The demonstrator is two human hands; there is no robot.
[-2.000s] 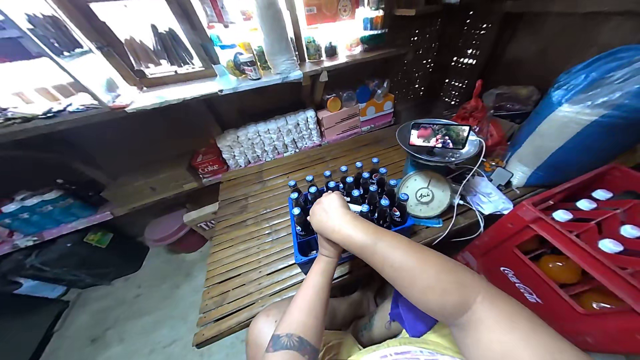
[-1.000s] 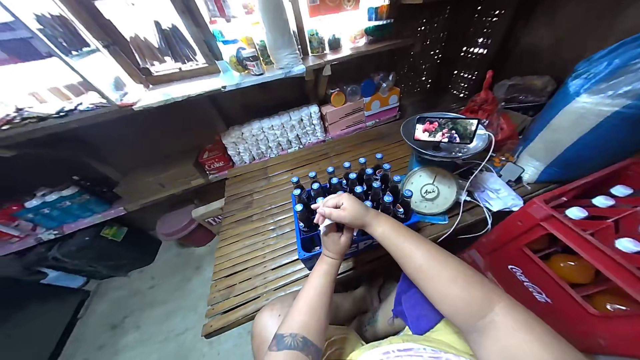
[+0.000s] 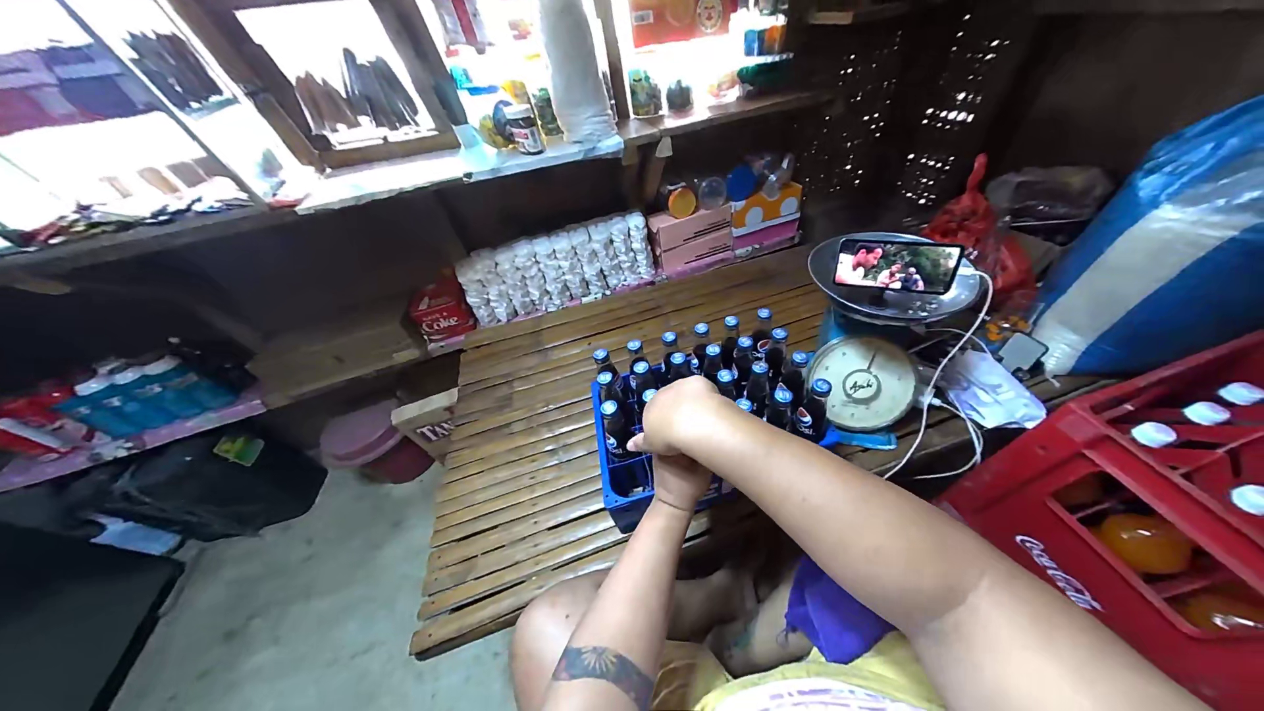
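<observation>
A blue plastic crate (image 3: 620, 499) stands on a bamboo slat table (image 3: 513, 464), filled with several dark Pepsi glass bottles (image 3: 812, 410) with blue caps. Over the crate's near side, my right hand (image 3: 681, 410) lies on top of my left hand (image 3: 681, 479), both with bent fingers. The hands meet among the front bottles, and whatever is between them is hidden. One bottle (image 3: 614, 430) stands upright just left of the hands. The front left corner of the crate shows an opening with no bottle top in it.
Right of the crate is a dial scale (image 3: 861, 383) with a phone (image 3: 897, 267) on its pan and white cables (image 3: 953, 351) beside it. A red Coca-Cola crate (image 3: 1007, 494) stands at the right. Wrapped white packs (image 3: 553, 272) and pink boxes (image 3: 691, 237) line the table's back.
My hands were together over the crate two seconds ago, were raised a little with fingers together one second ago, and are now down among the bottles again.
</observation>
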